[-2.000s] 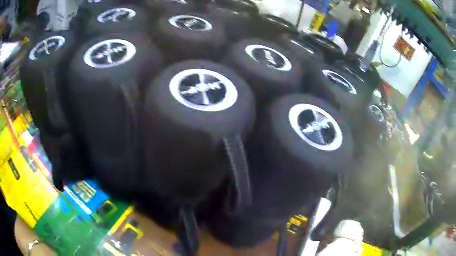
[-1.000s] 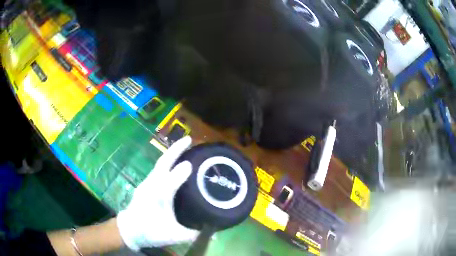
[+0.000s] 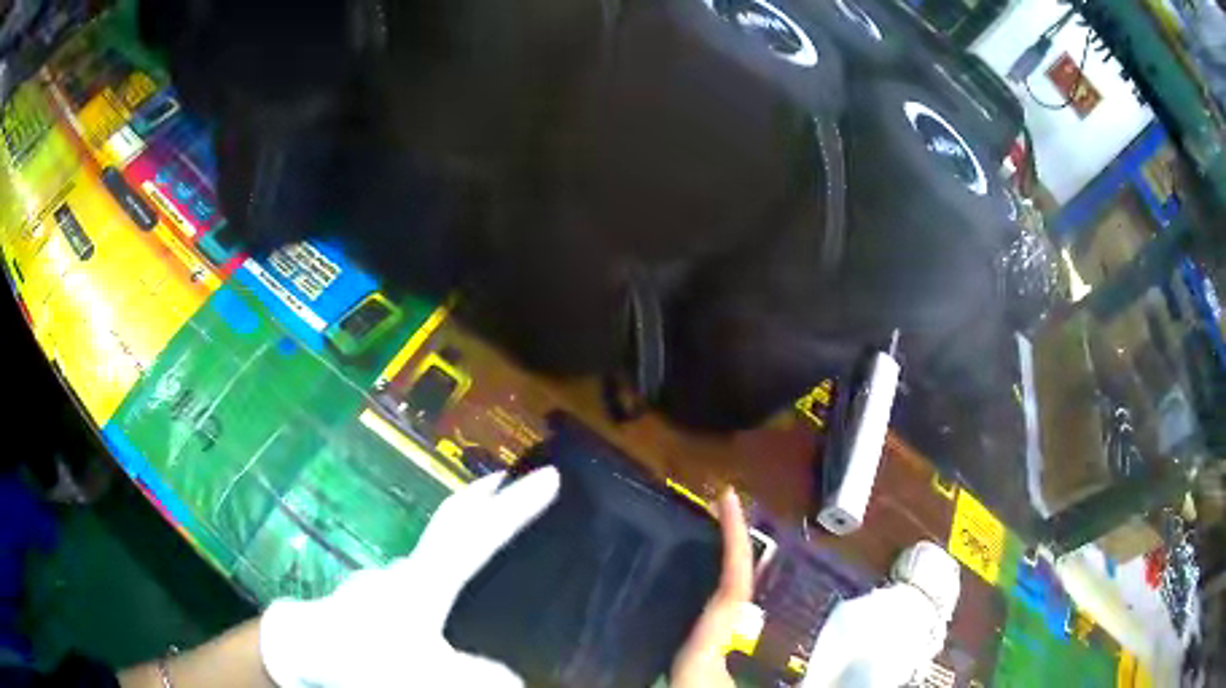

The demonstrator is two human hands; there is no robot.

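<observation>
A matte black piece (image 3: 592, 571) is low in the middle, its plain dark side facing me, with no white ring showing. My left hand (image 3: 403, 591), in a white glove, holds it from the left, thumb on its upper left edge. My right hand (image 3: 719, 598) is cut off by the bottom edge; a bare finger lies along the piece's right side. White fabric (image 3: 881, 632) beside it looks like part of a glove or cloth; I cannot tell which. The large pile of black rounded pieces (image 3: 699, 135) fills the area behind, some with white-ringed discs.
A white rod-shaped tool (image 3: 863, 450) with a thin metal tip lies on the bench, right of centre. Glossy yellow, green and brown printed sheets (image 3: 256, 417) cover the bench. Tangled silvery material (image 3: 1033, 262) and a brown carton (image 3: 1082, 390) stand at the right.
The held piece has turned from its white-ringed disc to a plain dark side. My right hand's bare finger has come against it, and the white blur at the lower right has moved left.
</observation>
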